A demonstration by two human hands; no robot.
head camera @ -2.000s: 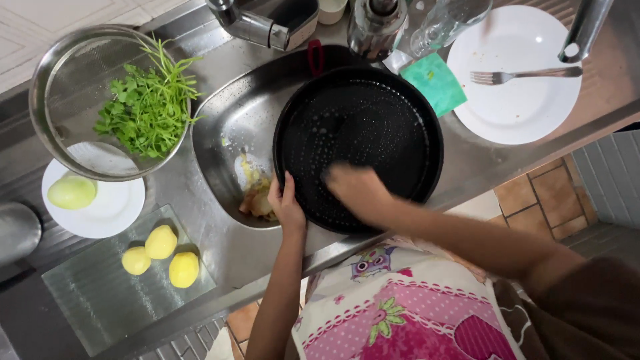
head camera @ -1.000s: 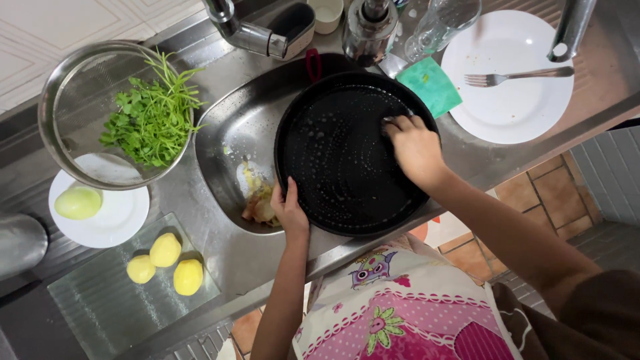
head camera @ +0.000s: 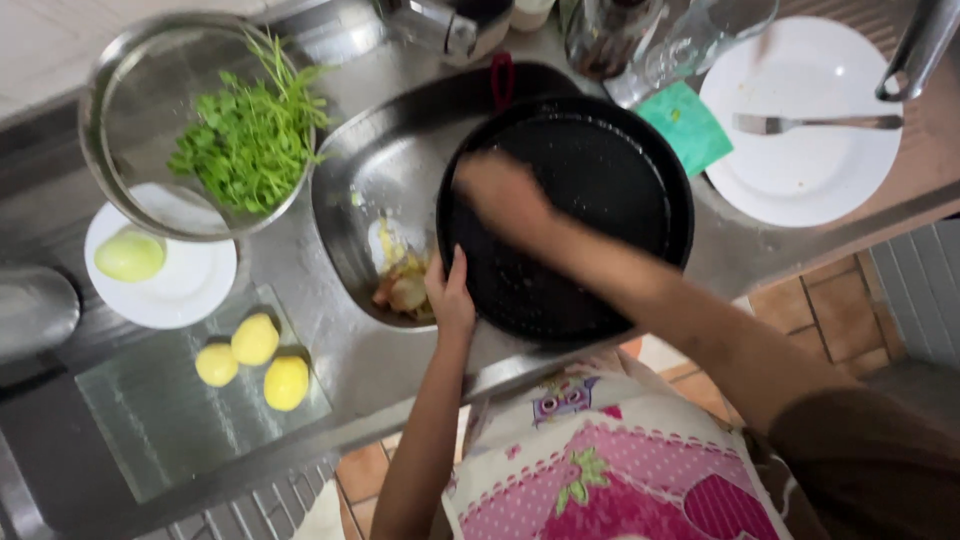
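Observation:
A large round black pan, wet inside, lies tilted over the right part of the steel sink basin. My left hand grips its left rim, with fingers on the inner side. Blurred by motion, my right hand is over the upper left of the pan's inner surface; its fingers and anything under them cannot be made out. Food peelings lie in the basin left of the pan. A green sponge cloth rests between the pan and a white plate, which bears a fork.
At left are a steel strainer with green herbs, a small plate with a peeled onion, and a glass board with peeled potatoes. The faucet and a glass bottle stand behind the sink.
My right hand has moved from the pan's right side across to its upper left. My left hand stays on the left rim. The wet pattern inside the pan has changed.

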